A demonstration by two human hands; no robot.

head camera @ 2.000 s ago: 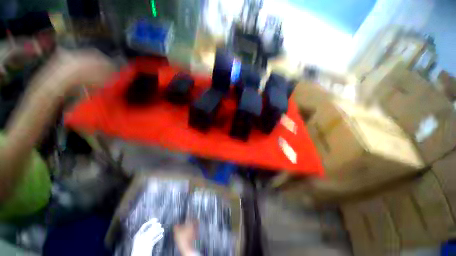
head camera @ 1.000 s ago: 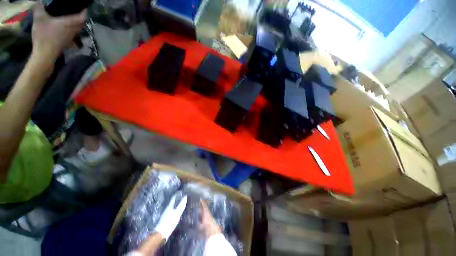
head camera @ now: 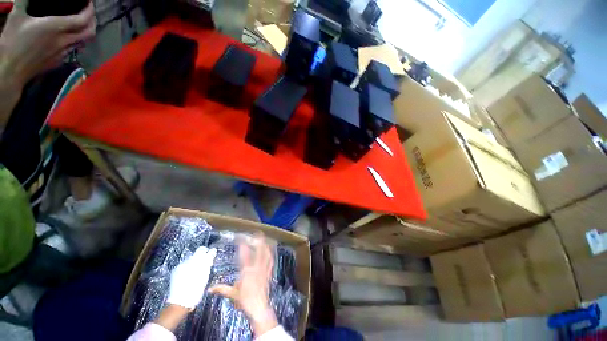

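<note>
An open carton (head camera: 307,266) stands low in front of me, packed with dark pieces in clear, shiny plastic sleeves (head camera: 174,243). My left hand (head camera: 191,278), in a white glove, lies on the sleeves left of the carton's middle; whether its fingers grip anything cannot be told. My right hand (head camera: 251,276), bare and blurred, is over the sleeves just right of it, fingers spread and holding nothing. Stacks of black cases (head camera: 278,110) stand on the red table (head camera: 200,150) beyond the carton.
Two white-bladed tools (head camera: 381,182) lie at the table's right. Large cartons (head camera: 459,173) are stacked at right, beside a slatted pallet (head camera: 373,276). At upper left a coworker's hand (head camera: 50,36) holds something dark. A blue object (head camera: 283,208) is under the table.
The view has shifted, so the table sits further left. My right hand has spread its fingers and appears above the sleeves. My gloved left hand stays at the sleeves.
</note>
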